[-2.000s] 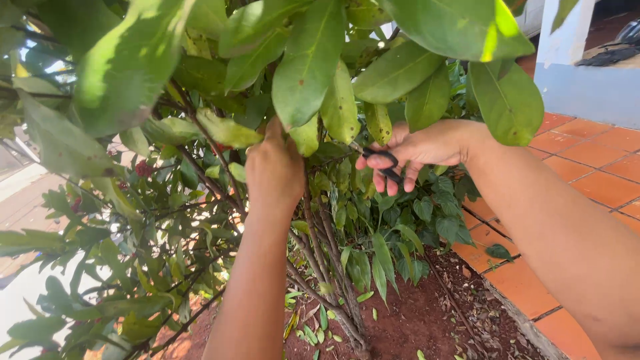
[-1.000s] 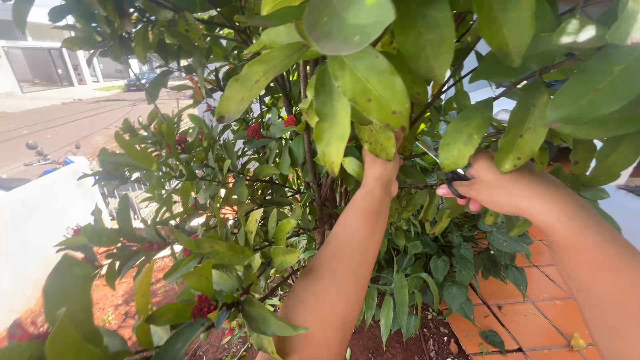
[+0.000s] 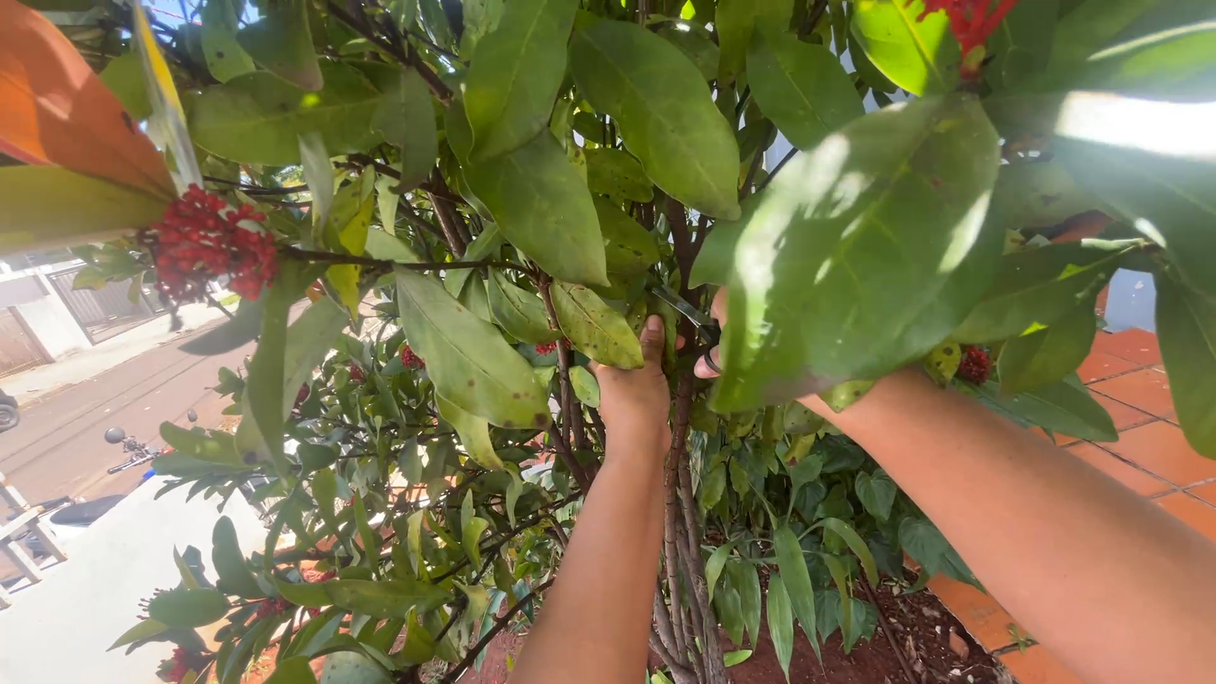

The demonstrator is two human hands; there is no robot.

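Observation:
A leafy shrub with thin brown stems (image 3: 686, 475) and red flower clusters (image 3: 211, 244) fills the view. My left hand (image 3: 635, 380) reaches up among its leaves near the middle, beside a spotted yellow-green leaf (image 3: 597, 325); its fingertips are partly hidden, and whether they grip anything cannot be told. Just right of it, my right hand (image 3: 717, 332) holds scissors (image 3: 698, 318) with dark handles, the blades pointing up and left toward the stems. A large green leaf (image 3: 855, 256) hides most of the right hand.
Orange floor tiles (image 3: 1154, 446) lie at the right, beside reddish soil (image 3: 826, 660) under the shrub. A white wall (image 3: 123, 579) stands at the lower left, with a street (image 3: 123, 408) and a parked motorcycle (image 3: 133, 451) beyond. Branches and leaves surround both forearms.
The view has shifted. The right hand with the scissors, visible beside the leaves before, is now mostly behind a large leaf and closer to the left hand.

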